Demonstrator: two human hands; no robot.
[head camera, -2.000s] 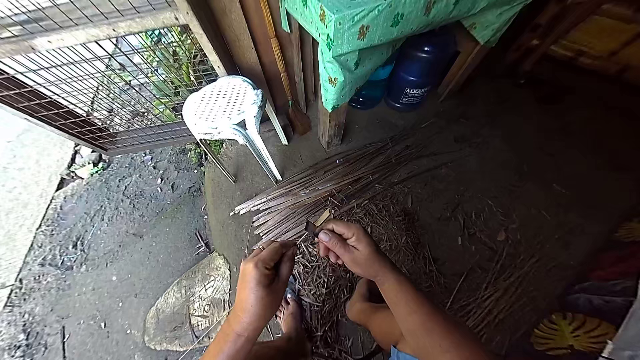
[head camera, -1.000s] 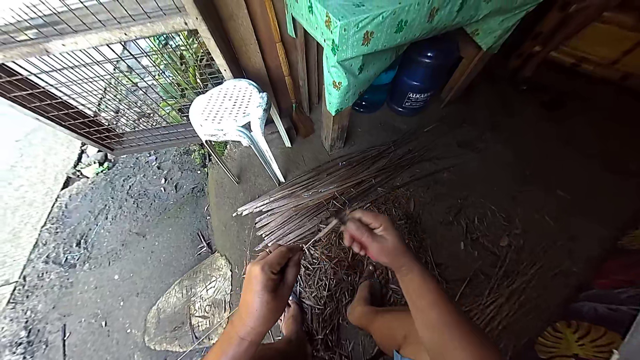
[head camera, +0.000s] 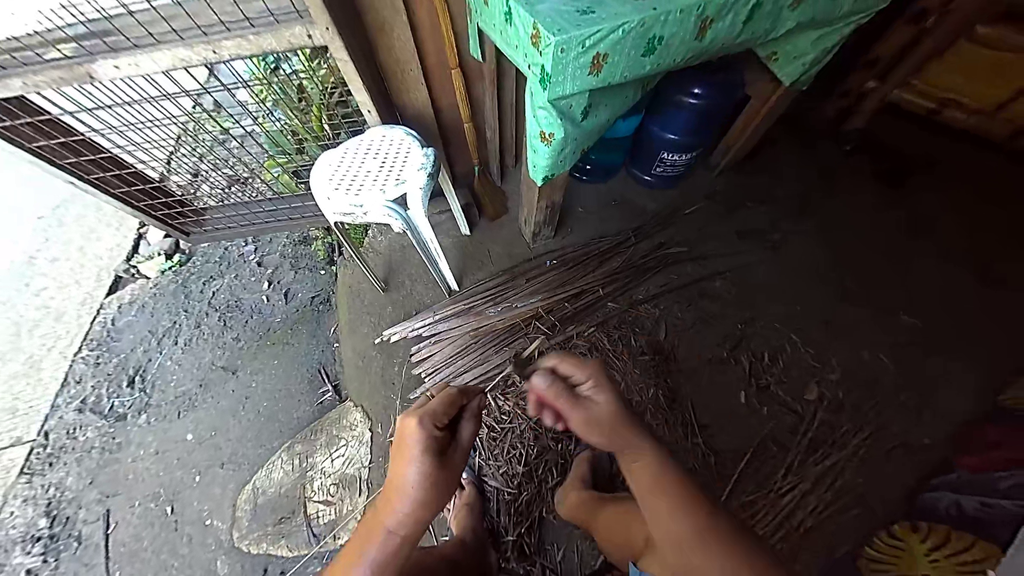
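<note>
My left hand (head camera: 438, 424) is closed on a thin plant strip (head camera: 498, 379), whose pale length trails below the wrist toward the bottom edge. Close by on the right, my right hand (head camera: 572, 400) is curled, blurred, around a small dark object (head camera: 524, 366) that may be a blade; its exact kind cannot be told. The strip's upper end meets this object. Beyond both hands lies a bundle of long, dry brown strips (head camera: 480, 328) on the ground. A heap of short shavings (head camera: 528, 456) spreads under the hands and between my bare feet.
A white plastic stool (head camera: 376, 172) stands ahead on the left, near a wire-mesh gate (head camera: 192, 144) and a broom (head camera: 486, 192). Blue water jugs (head camera: 680, 128) sit under a table with a green cloth (head camera: 592, 64). A flat stone (head camera: 308, 488) lies at lower left, more sticks (head camera: 808, 472) at right.
My right hand has shifted about beside the left, close to it two seconds ago, a little apart one second ago and now. The left hand has stayed nearly in place.
</note>
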